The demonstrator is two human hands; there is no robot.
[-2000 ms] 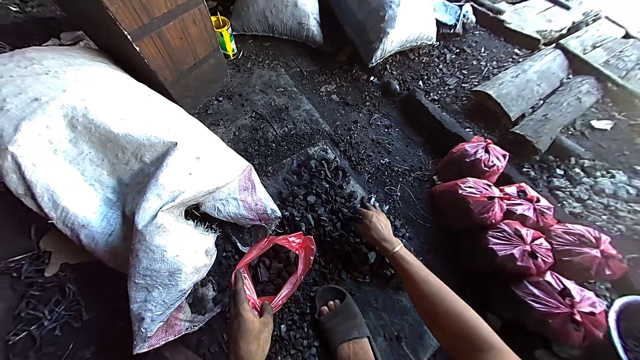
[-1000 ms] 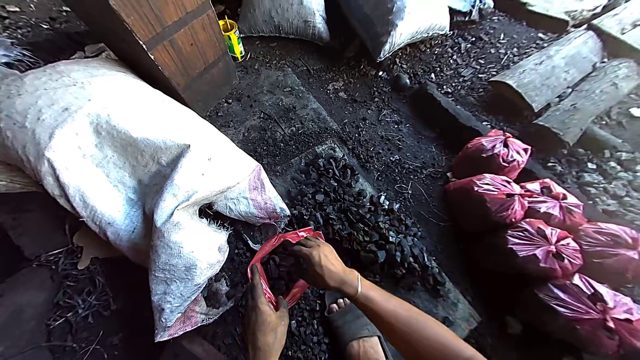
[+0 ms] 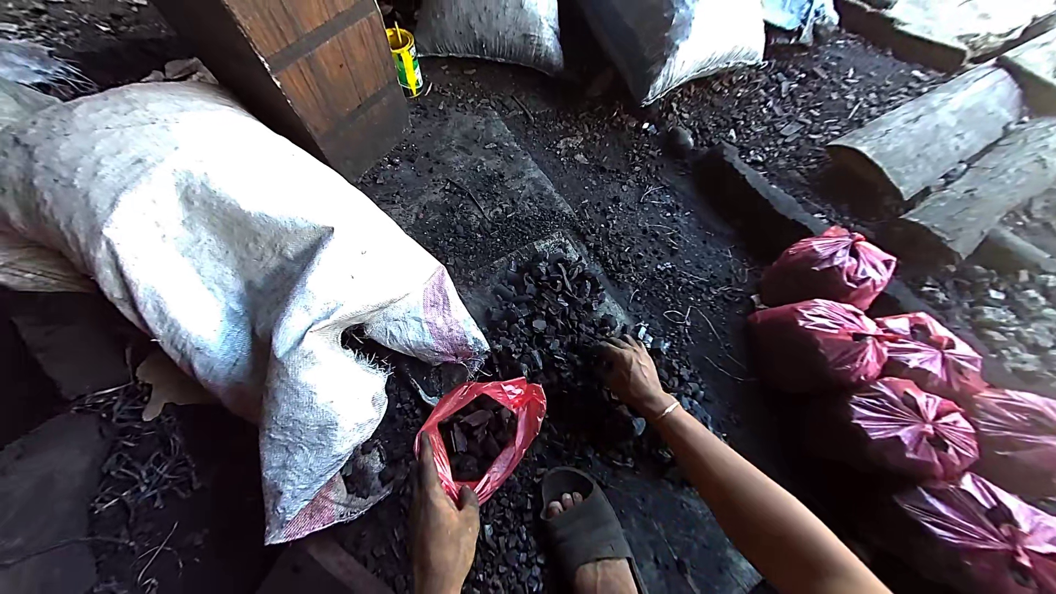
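Observation:
My left hand [image 3: 444, 520] grips the near left rim of a red plastic bag [image 3: 528, 412], whose mouth is spread wide with dark charcoal pieces inside. To its right, my right hand [image 3: 634, 373], with a band at the wrist, reaches palm down into a loose heap of charcoal [image 3: 544, 313]; its fingertips are partly hidden among the pieces, so whether it holds any cannot be told. A large white woven sack [image 3: 214, 223] lies on its side at the left, its torn, open end beside the heap and the red bag.
Several tied red bags [image 3: 825, 342] stand at the right, near cut logs [image 3: 940, 132]. A wooden post [image 3: 322, 74] and a yellow can [image 3: 404, 62] are at the back, beside upright full sacks [image 3: 491, 33]. My sandalled foot [image 3: 586, 528] is below the heap.
My right hand was at the mouth of the red bag one second ago and is now on the charcoal heap to the right. My left hand has kept hold of the bag.

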